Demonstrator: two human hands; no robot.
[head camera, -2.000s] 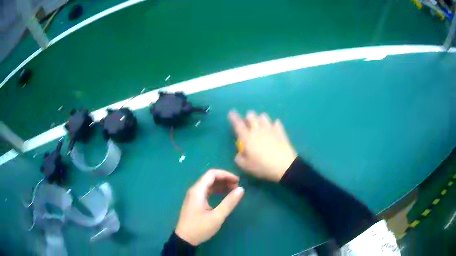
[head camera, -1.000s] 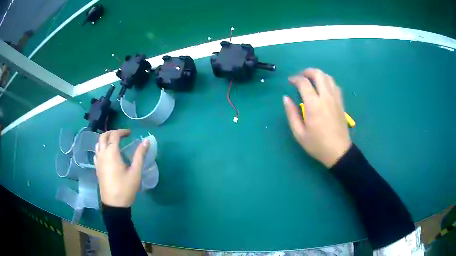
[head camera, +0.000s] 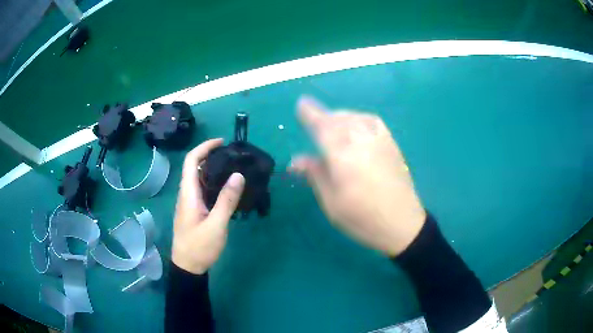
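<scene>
My left hand (head camera: 201, 218) grips a black housing (head camera: 250, 175) at the middle of the bench, with the thumb on its face and the fingers around its left side. The housing's tube points away from me. My right hand (head camera: 361, 175) is blurred, to the right of the housing, with index finger and thumb apart; I see nothing held in it. Faint lead wires show between the housing and my right thumb. The yellow-handled cutters are not clearly visible; my right hand may hide them.
Three more black housings (head camera: 170, 125) stand at the left near the white rail (head camera: 338, 60). One grey band (head camera: 138, 185) lies below them, and several loose bands (head camera: 75, 227) are piled at lower left. A black unit (head camera: 78, 39) lies on the far green belt.
My left hand has moved from the band pile to the black housing and taken hold of it. The housing has turned and is nearer me. My right hand has moved left, closer to it.
</scene>
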